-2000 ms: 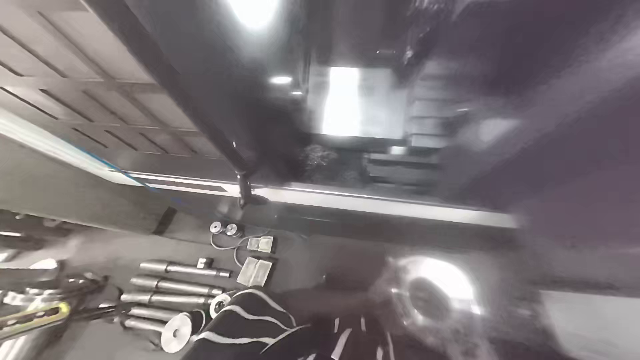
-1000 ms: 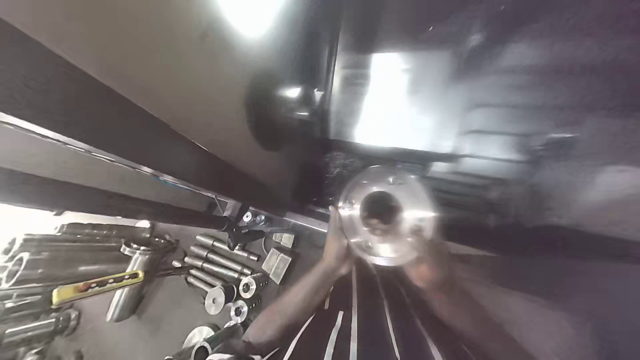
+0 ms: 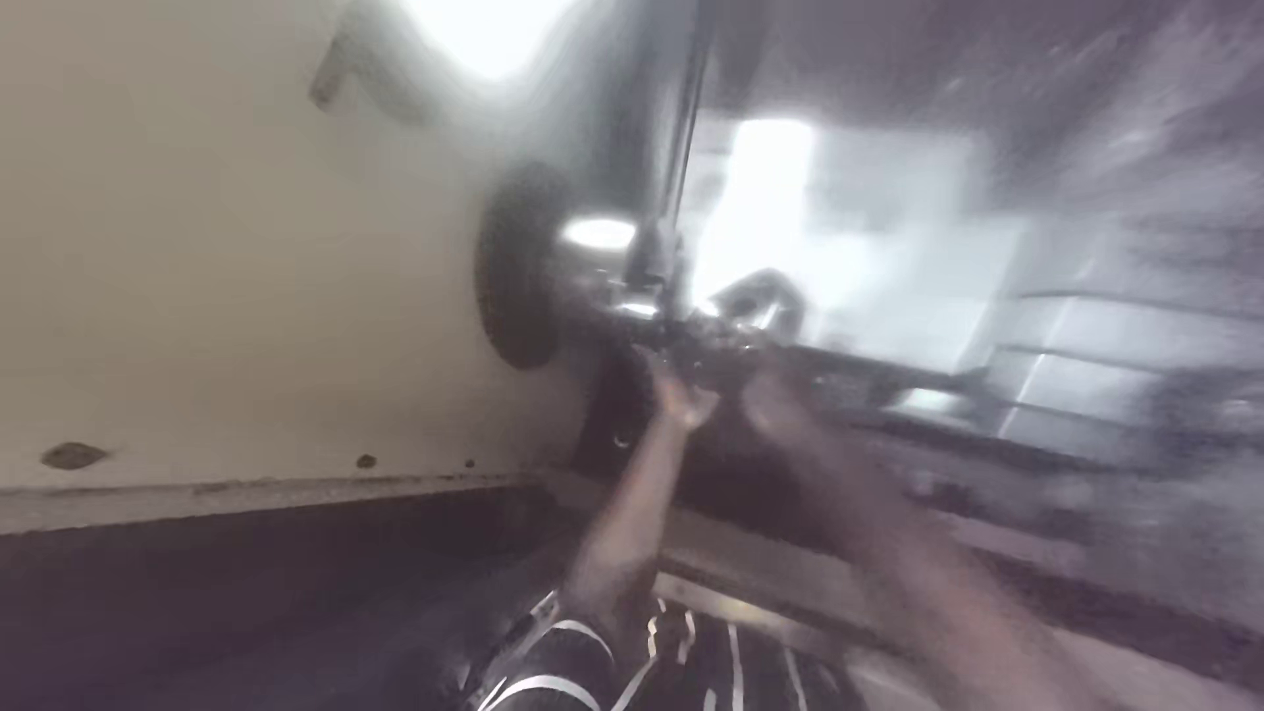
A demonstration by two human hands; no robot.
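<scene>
Both arms reach forward into what looks like a machine's enclosure, and the view is blurred. My left hand (image 3: pixel 683 395) is raised at the centre, thumb apart, with its fingertips against or just below a dark, shiny part. To its right, my right hand (image 3: pixel 772 400) is badly smeared and sits at the same dark part. Beyond the hands a round metal piece (image 3: pixel 760 301) shows indistinctly; whether either hand holds it cannot be made out. Left of it stands a dark round machine part (image 3: pixel 523 267) with a bright metal face (image 3: pixel 599 234) beside it.
A pale machine panel (image 3: pixel 247 276) with bolt heads fills the left. Its lower edge meets a dark ledge. On the right are ribbed, reflective metal surfaces (image 3: pixel 1076 365). A metal sill (image 3: pixel 750 607) runs below my forearms, and a bright lamp (image 3: pixel 484 30) glares above.
A second ago both hands held a shiny metal disc with a central hole near my body. Now the arms are stretched forward among the machine parts. The view has moved in closer.
</scene>
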